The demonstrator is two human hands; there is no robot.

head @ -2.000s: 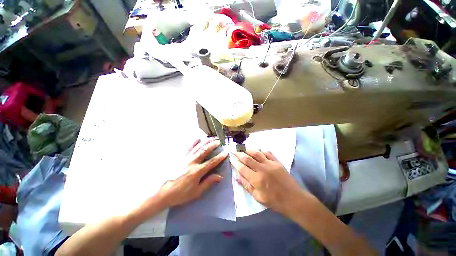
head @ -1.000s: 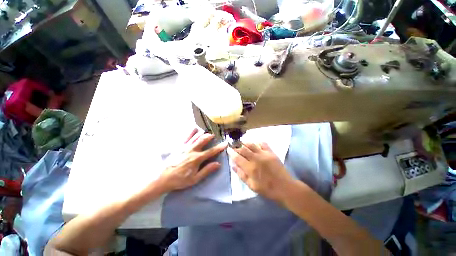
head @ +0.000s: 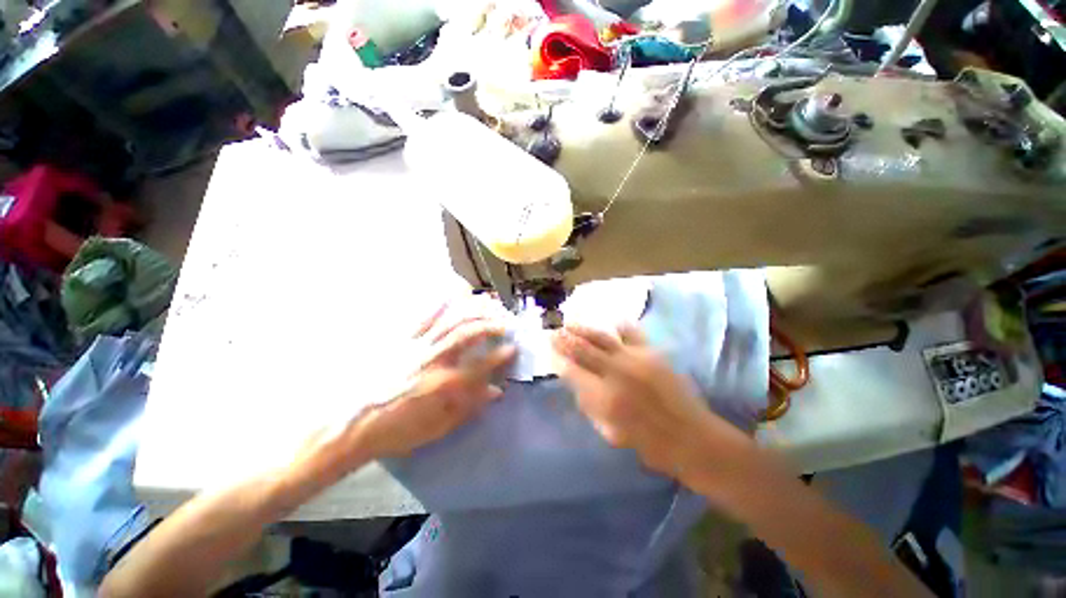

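Observation:
A light grey-blue garment panel [head: 549, 450] lies on the machine bed and hangs over the front edge. A whitish strip [head: 535, 356] lies on it under the presser foot [head: 552, 313]. My left hand [head: 438, 380] lies on the cloth left of the foot, fingers bent at the strip's left edge. My right hand [head: 620, 391], slightly blurred, has its fingertips on the strip just right of and below the foot. The needle is too small to make out. The pale lamp or head cover [head: 503, 199] is above the foot.
The beige sewing machine head [head: 760, 199] spans the right. Orange scissor handles [head: 790, 371] show right of the panel. A tray of bobbins [head: 968, 374] is set in the table [head: 251, 304] at right. Folded cloth [head: 339, 126] lies at the back left; grey-blue cloth [head: 88, 432] is heaped left of the table.
The whitish strip has moved away from me under the foot, leaving only a short end in front. My left fingers have bent. More of the scissor handles shows.

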